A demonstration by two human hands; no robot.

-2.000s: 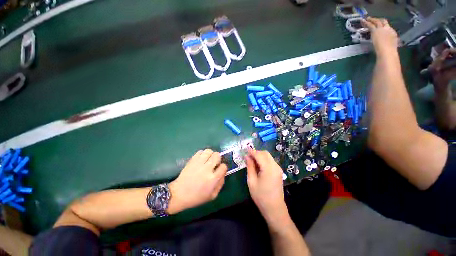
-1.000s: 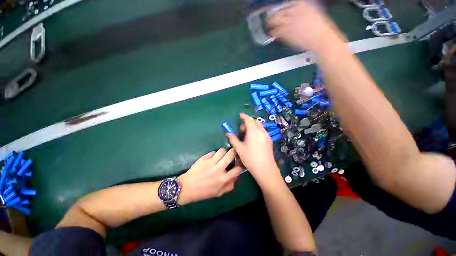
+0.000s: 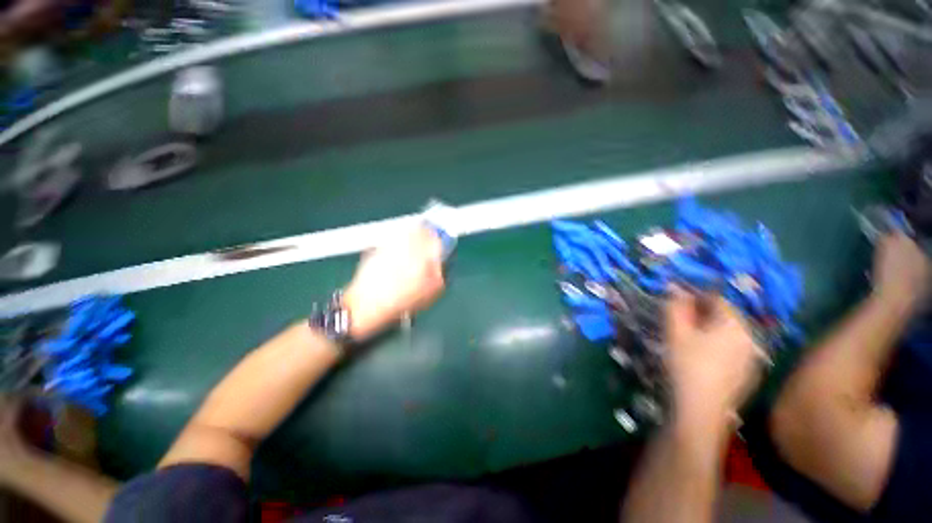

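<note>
The picture is blurred. My left hand (image 3: 399,274), with the wristwatch, is closed around a fitted unit (image 3: 441,227) at the near edge of the white strip (image 3: 531,208). Only a grey-white end and a bit of blue show beyond the fingers; the rest is hidden by the hand. My right hand (image 3: 710,352) is over the near part of the mixed parts pile (image 3: 591,251), with fingertips bent down among the small metal parts. Whether it pinches something cannot be told. Blue cylinders lie at the back and left of this pile.
Another pile of blue cylinders (image 3: 90,347) lies at the left beside a neighbour's arm (image 3: 51,480). Loose loop housings (image 3: 153,165) lie on the far lane at the left, several more (image 3: 818,112) at the far right. Another person's arm (image 3: 848,388) is at the right.
My left hand has moved up to the white strip with the unit. My right hand has moved right, onto the pile. The neighbour's arm has drawn back right. The view has shifted.
</note>
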